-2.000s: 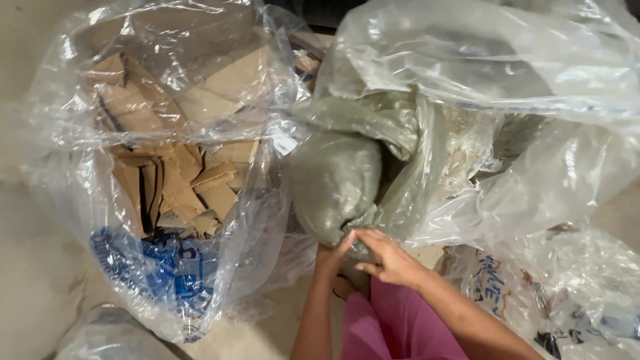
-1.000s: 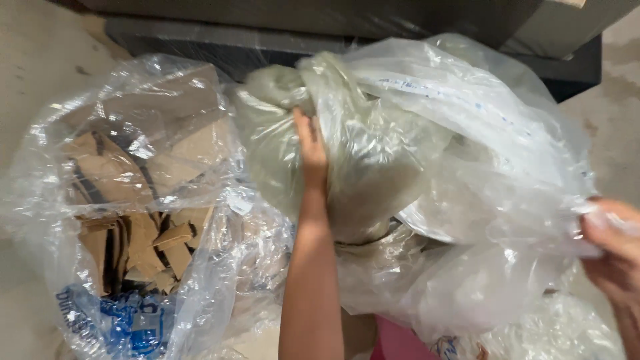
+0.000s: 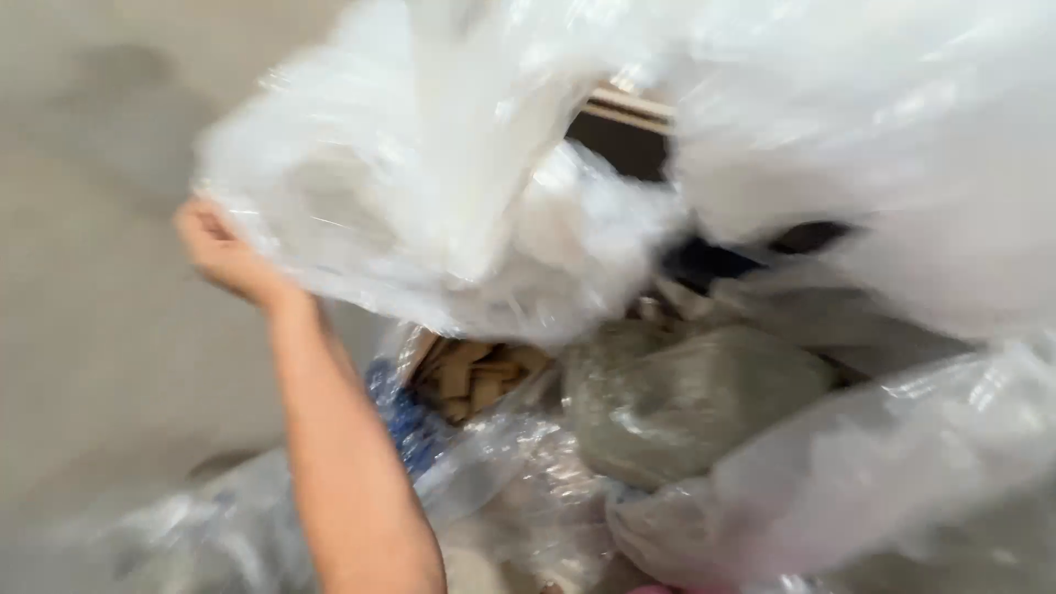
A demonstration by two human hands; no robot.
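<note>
My left hand (image 3: 227,247), at the left of the head view, grips the edge of a large translucent plastic sheet or bag (image 3: 462,165). The plastic is spread out and blurred across the upper part of the view. Below it, right of centre, rests a greenish-grey filled plastic bag (image 3: 693,396). Torn cardboard pieces (image 3: 478,375) show under the plastic's lower edge, to the right of my left forearm. My right hand is not in view.
Blue printed plastic (image 3: 404,412) lies beside the cardboard. Crumpled clear plastic (image 3: 536,470) covers the lower middle. Bare floor (image 3: 107,289) spans the left side. Through a gap in the plastic, a dark object with a light edge (image 3: 631,107) shows at the top.
My left hand has left the greenish-grey bag and now holds the translucent plastic out to the left. My right hand, seen at the right edge one second ago, is out of view. The view has shifted.
</note>
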